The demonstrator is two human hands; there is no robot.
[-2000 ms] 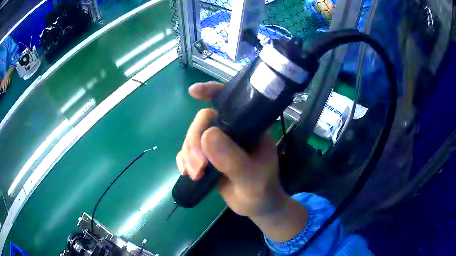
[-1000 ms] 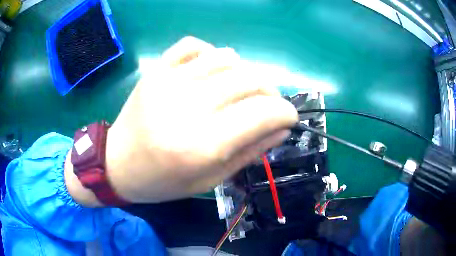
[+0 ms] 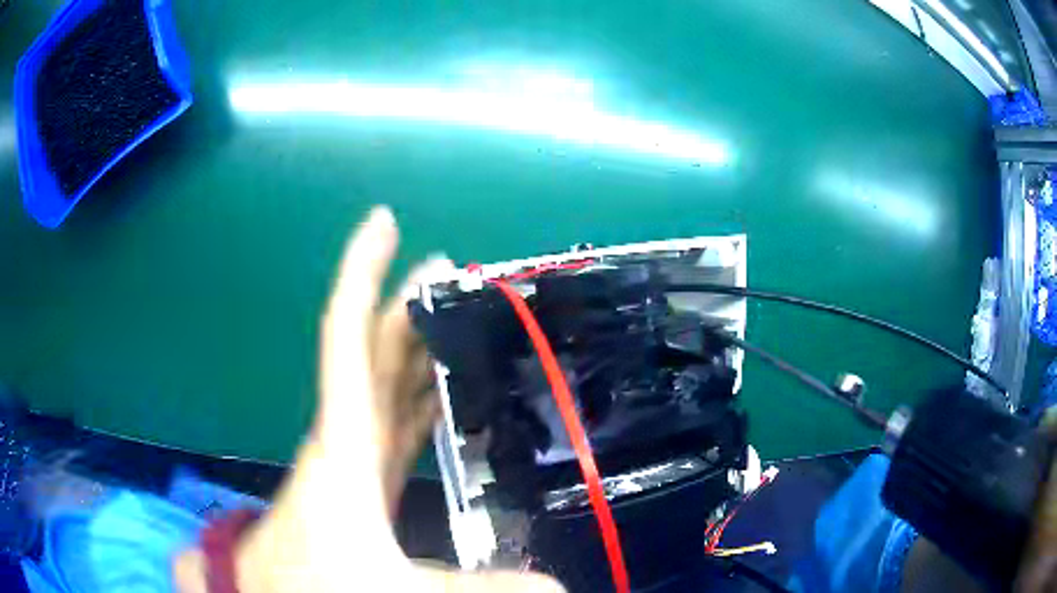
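Observation:
The part-built unit, a white housing [image 3: 742, 264] around a black inner module [image 3: 649, 515], stands in front of me at the bench's front edge. A red lead [image 3: 566, 400] runs down across the module. My left hand [image 3: 371, 429], blurred, is at the housing's left side with fingers extended and apart; whether it touches is unclear. My right hand [image 3: 1040, 562] is cut off at the right edge, dark, around the electric screwdriver [image 3: 968, 481]. Its thin bit [image 3: 800, 373] points left over the module; the tip is hard to make out against the black parts.
A blue screw bin [image 3: 176, 58] full of black grains lies at the upper left of the green work surface [image 3: 464, 174]. A black cable [image 3: 858, 313] runs right from the unit. Thin connector wires [image 3: 742, 547] hang at its lower right. Metal framing [image 3: 1026, 151] stands at the right edge.
My left hand has moved from over the unit to its left side, uncovering the module. The unit appears larger and higher in view. The screwdriver remains at the right, its bit over the unit.

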